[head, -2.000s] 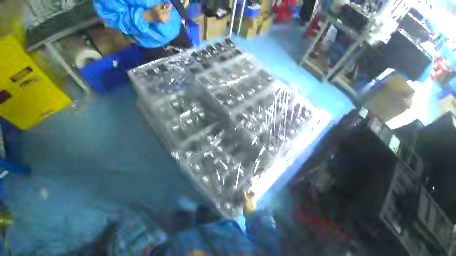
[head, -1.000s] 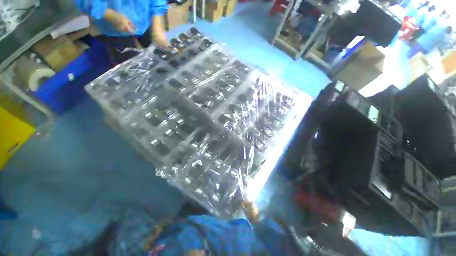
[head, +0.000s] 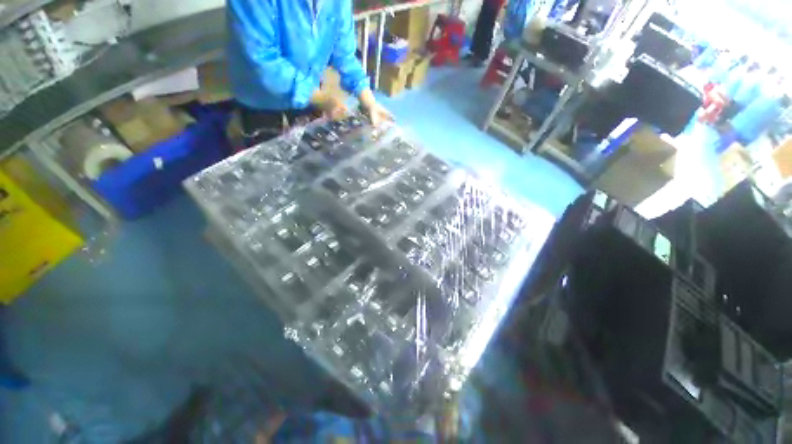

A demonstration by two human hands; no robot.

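Note:
A wide block of clear-grey blister trays (head: pixel 295 247) with small dark devices in their pockets stands in front of me. Clear, wrinkled stretch film (head: pixel 473 230) covers it, with bright creases running to the near corner. My right hand (head: pixel 448 418), small and blurred, is at that near corner, its fingers closed on the film edge; the fingertips are hard to make out. A blurred skin-toned patch at the bottom edge looks like my left hand (head: pixel 271 427); its fingers cannot be made out.
A person in a blue smock (head: pixel 291 52) has both hands on the far edge of the trays. Black crates (head: pixel 608 290) stand close on the right. A blue bin (head: pixel 161 173) and yellow object (head: pixel 35 234) are at left. A brown carton (head: pixel 638 165) lies beyond the crates.
The other person has come further into view and both their hands now rest at the far tray edge. My right hand stays by the near corner, lower in the picture.

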